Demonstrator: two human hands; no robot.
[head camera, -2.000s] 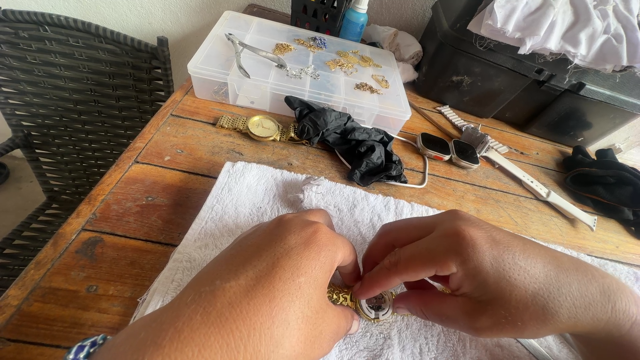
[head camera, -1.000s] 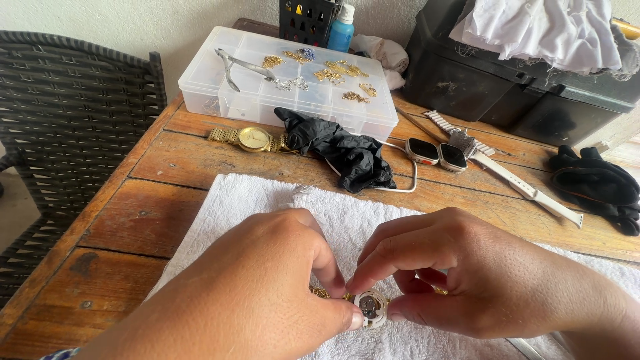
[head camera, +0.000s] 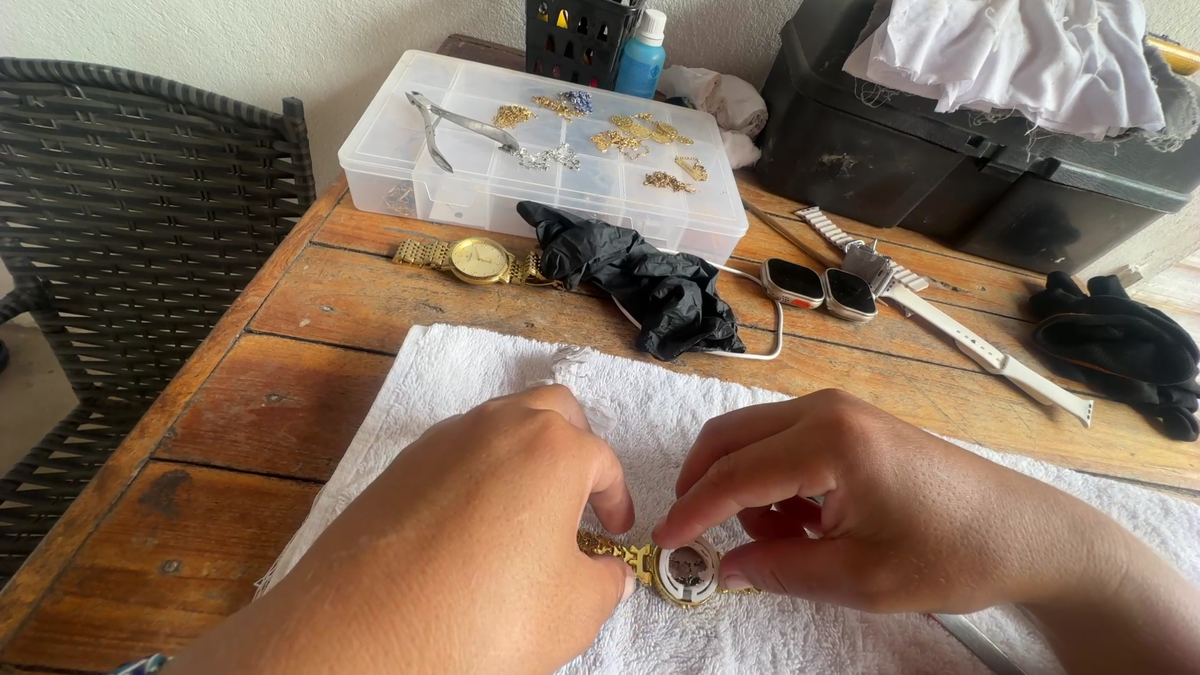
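Observation:
A gold-tone wristwatch lies back up on a white terry towel, its case open and the movement with a pale ring showing. My left hand holds the gold bracelet at the left of the case between thumb and fingers. My right hand touches the case, index fingertip at its upper edge and thumb at its right edge. Part of the bracelet is hidden under my hands. A thin metal tool lies partly under my right wrist.
Beyond the towel are a second gold watch, black disposable gloves, smartwatches and a white strap. Behind stand a clear plastic organizer bearing nippers and chains, a blue bottle and a black case. Black gloves lie right.
My right fingers have spread somewhat around the watch, and more of its open back shows than two seconds ago. My left hand stays at the bracelet.

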